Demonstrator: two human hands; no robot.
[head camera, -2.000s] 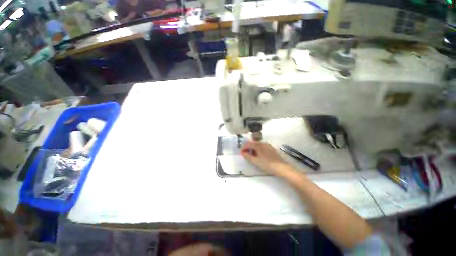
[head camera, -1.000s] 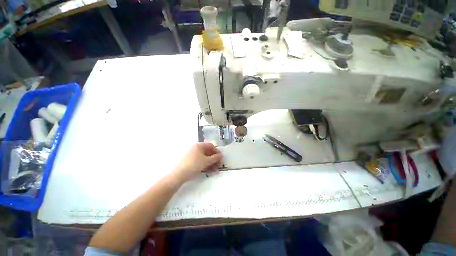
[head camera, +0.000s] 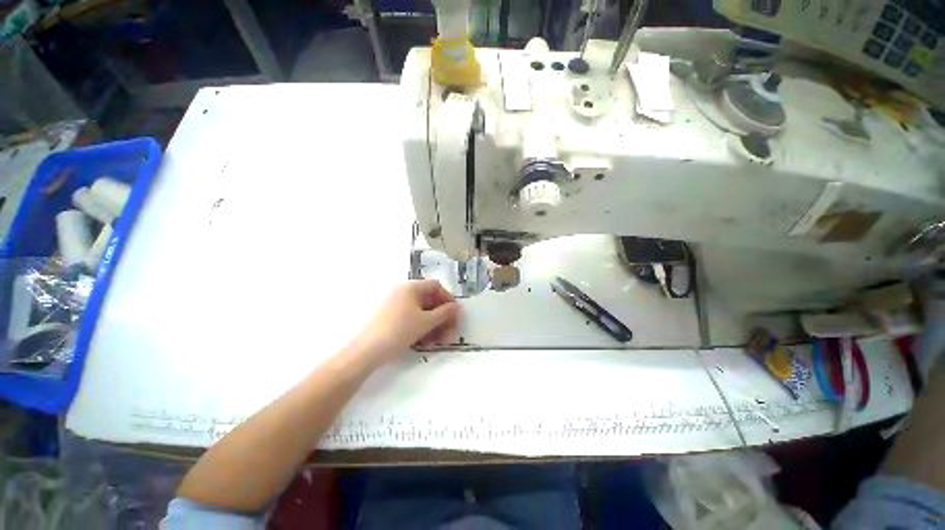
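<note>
The cream-white sewing machine (head camera: 642, 176) stands on the white table. My left hand (head camera: 406, 319) is bare, with its fingers curled, at the front of the bed plate just below the presser foot and needle area (head camera: 466, 271). Whether anything is between its fingertips cannot be told. A shiny plate (head camera: 437, 267) lies left of the needle. My right hand is out of the picture; only my forearm and blue sleeve show at the right edge.
Slim dark snips (head camera: 593, 308) lie on the bed. A black phone (head camera: 655, 251) with a white cable is behind. A blue basket (head camera: 112, 271) with white cones stands left. Red and blue rings (head camera: 845, 371) lie at right. A clear bag (head camera: 720, 492) hangs below the front edge.
My right hand has left the needle area and the picture. My left hand has come from the lower edge to the bed plate, and stays there since one second ago. The view has shifted.
</note>
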